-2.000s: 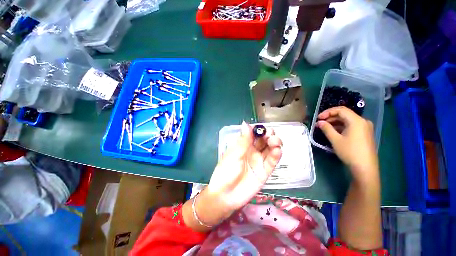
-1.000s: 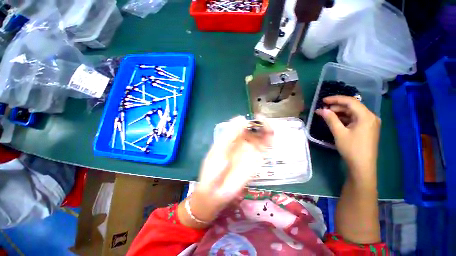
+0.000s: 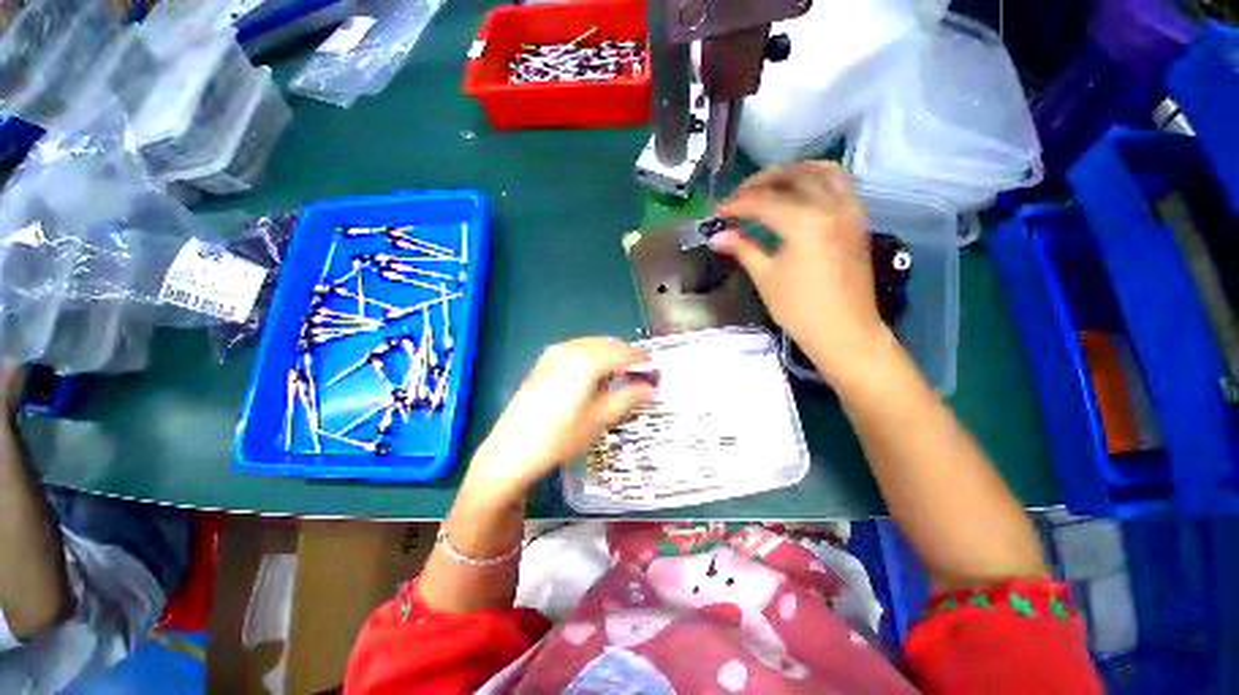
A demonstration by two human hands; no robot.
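Observation:
My right hand is over the steel nest block below the press ram. Its thumb and fingertip pinch a small black ring at the block, which they partly hide. My left hand is at the left side of the clear box of pins, fingers curled over the thin silvery pins. A small dark spot shows at its fingertips; whether it is a held part is unclear. The clear box of black rings is right of the press, partly behind my right forearm.
The blue tray holds scattered pins with dark ends. The red bin of silvery parts is behind. The press head stands at the back, beside clear lids. Plastic bags lie left, blue bins right. Another person's arm shows far left.
My right hand has moved left from the box of rings to the nest block with a ring. My left hand has moved left and lowered towards the pins. The view has shifted, and another person's arm has appeared.

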